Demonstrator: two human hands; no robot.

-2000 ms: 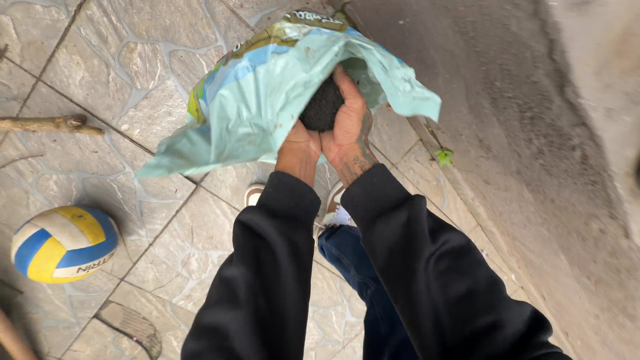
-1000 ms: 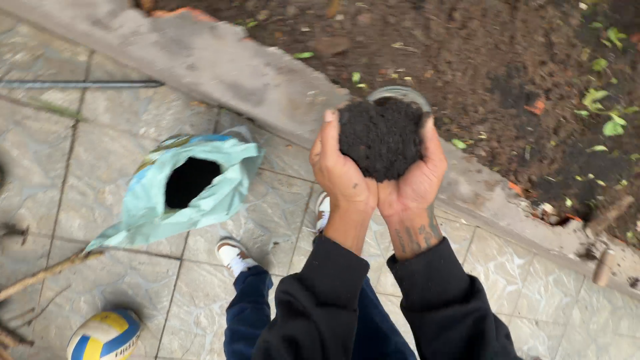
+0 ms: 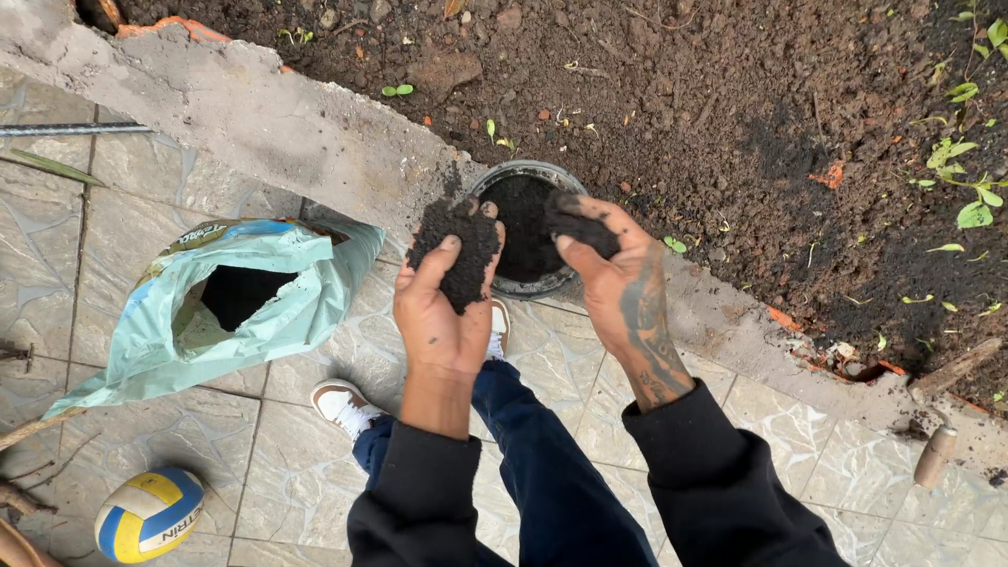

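Dark potting soil point(image 3: 461, 252) lies heaped on the palm and fingers of my left hand point(image 3: 449, 315), held just left of a round pot point(image 3: 568, 179). My right hand point(image 3: 622, 291), tattooed at the wrist, grips a smaller clump of the same soil point(image 3: 583, 224) over the pot's right side. Between my hands, dark soil shows inside the pot, which rests on the concrete ledge at the edge of the garden bed. To the left, a light green plastic bag point(image 3: 315, 315) stands with its mouth open and dark inside.
A concrete ledge point(image 3: 236, 118) runs diagonally between the tiled floor point(image 3: 315, 465) and the earth bed point(image 3: 669, 102) with small seedlings. A volleyball point(image 3: 150, 515) and sticks lie at lower left. A metal rod point(image 3: 71, 129) is at upper left, a wooden-handled tool point(image 3: 935, 455) at right.
My hands have come out of the bag with soil. A second ago they were cupped together around one heap; now they are apart, each with some soil, and the pot between them shows more fully.
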